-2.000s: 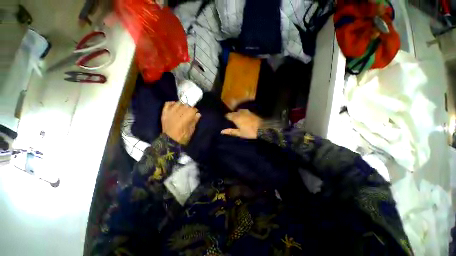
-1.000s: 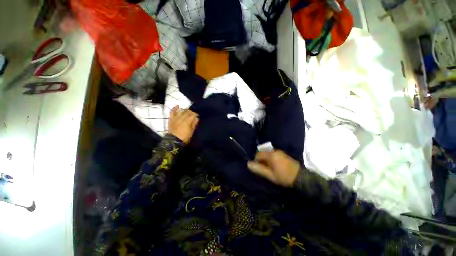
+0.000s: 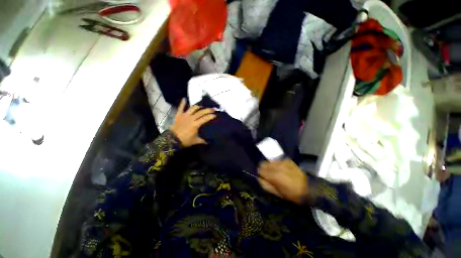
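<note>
A navy garment piece (image 3: 230, 142) lies over my lap, with white checked fabric (image 3: 222, 93) joined at its far end. My left hand (image 3: 191, 124) rests on the navy cloth's left side, fingers spread. My right hand (image 3: 284, 179) is blurred, with its fingers closed on the navy cloth's right edge. A small white piece (image 3: 270, 148) shows just beyond my right hand. The underside of the cloth is hidden.
The left table (image 3: 60, 101) holds red-rimmed shears (image 3: 120, 14) and dark red snips (image 3: 105, 29). A red plastic bag (image 3: 196, 25) hangs at its edge. An orange-brown board (image 3: 254, 73) stands among bundles. The right table holds an orange-red pouch (image 3: 375, 58) and white fabric (image 3: 379, 133).
The view has shifted and tilted. The checked fabric now bunches in a rounded fold beyond the navy piece. My left hand has moved onto the navy cloth with fingers spread; my right hand stays at its right side.
</note>
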